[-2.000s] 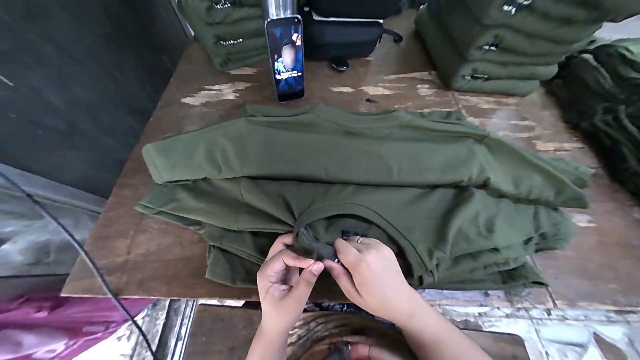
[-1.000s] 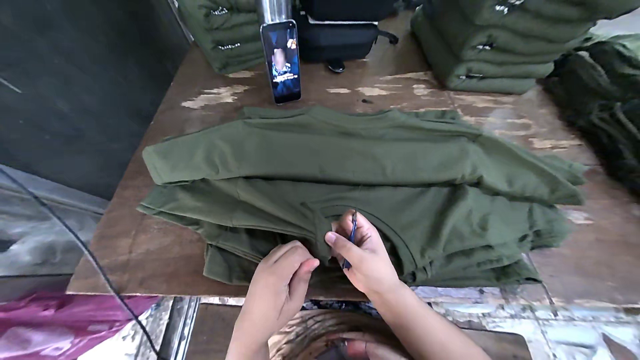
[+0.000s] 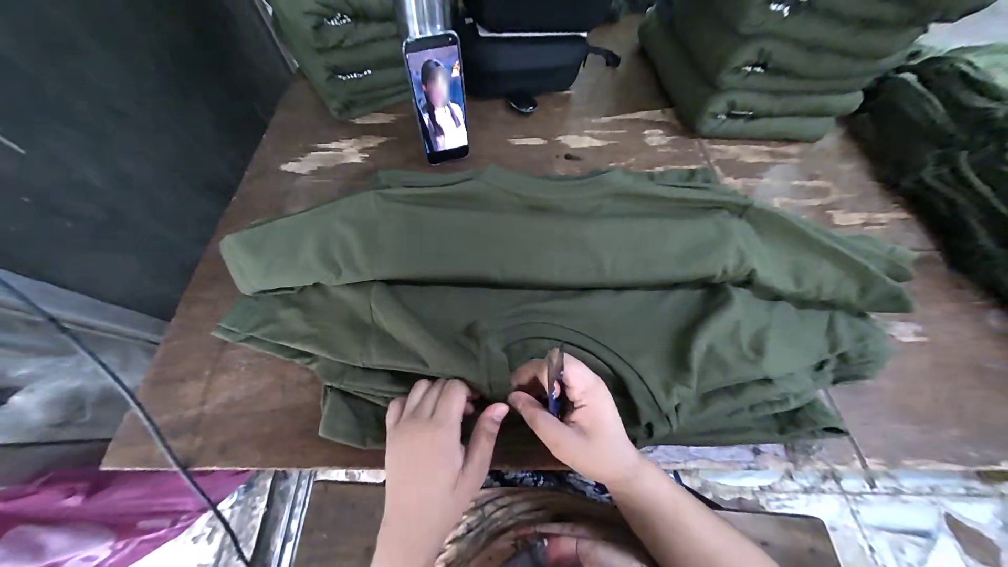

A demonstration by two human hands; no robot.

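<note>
An olive-green knit shirt [image 3: 425, 323] lies on the wooden table with its round neckband [image 3: 622, 358] toward me. My left hand [image 3: 441, 425] grips the cloth at the left side of the neck opening, fingers bent over it. Beside it, my right hand [image 3: 575, 417] pinches the same edge between thumb and finger and also holds a small pointed tool [image 3: 555, 382], perhaps thread snips, with its tip upward. The fingers hide part of the tool and of the neckband. Just behind lies another olive-green shirt [image 3: 551, 236], with more layers of cloth underneath.
A phone [image 3: 437, 98] leans against a metal cylinder [image 3: 425, 17] at the back. Folded green garments [image 3: 350, 55] are stacked back left and more [image 3: 772, 87] back right. A black case [image 3: 524, 63] stands between them. Dark cloth [image 3: 945, 157] lies at far right; a black cable [image 3: 126, 394] crosses at left.
The pointed tool, hard to see two seconds ago, now shows upright in my right hand. My left hand has moved from beside the neck opening onto the cloth at its edge since one second ago.
</note>
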